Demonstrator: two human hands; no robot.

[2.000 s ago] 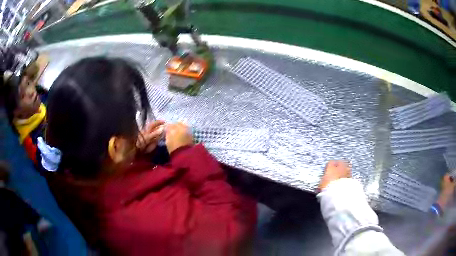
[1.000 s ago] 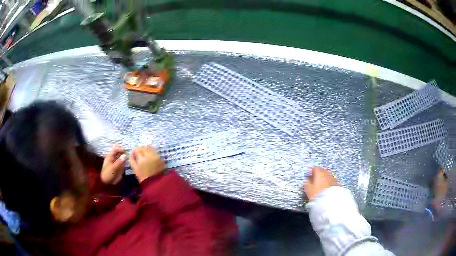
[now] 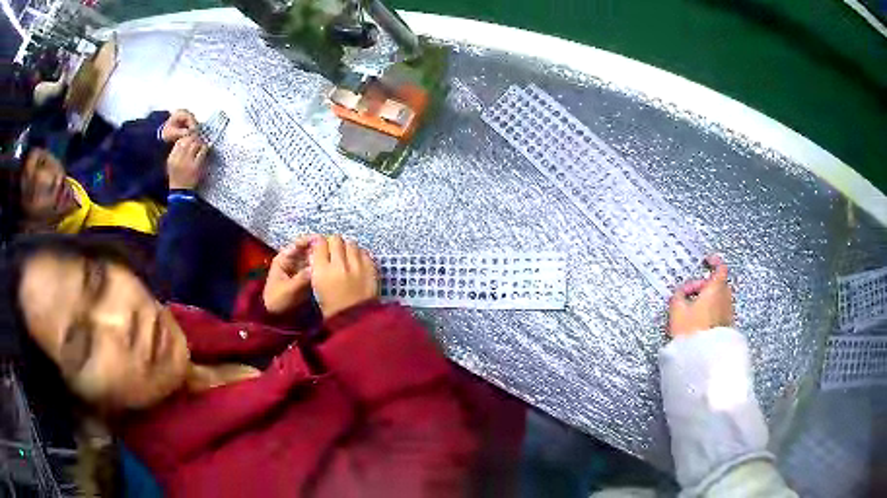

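Note:
My right hand [image 3: 702, 303], in a pale sleeve, reaches in from the lower right. Its thumb and fingertips are at the near end of a long pale perforated strip [image 3: 603, 185] and pinch that end. The strip lies slantwise on the silvery bench cover [image 3: 467, 204]; its edge looks doubled, and I cannot tell if a second strip lies under it. My left hand is not in view. A pale patch, perhaps cloth, shows at the bottom edge.
A person in red at the left holds another perforated strip [image 3: 477, 279]. A person in dark blue and yellow sits beyond, hands at a small piece. An orange-topped fixture [image 3: 384, 112] stands at the back. More strips [image 3: 861, 360] lie at the right. The green belt [image 3: 700, 58] runs behind.
My right hand has moved from bare bench cover to the slanted strip's near end. The view has shifted and turned; the neighbour in red now has their face turned this way.

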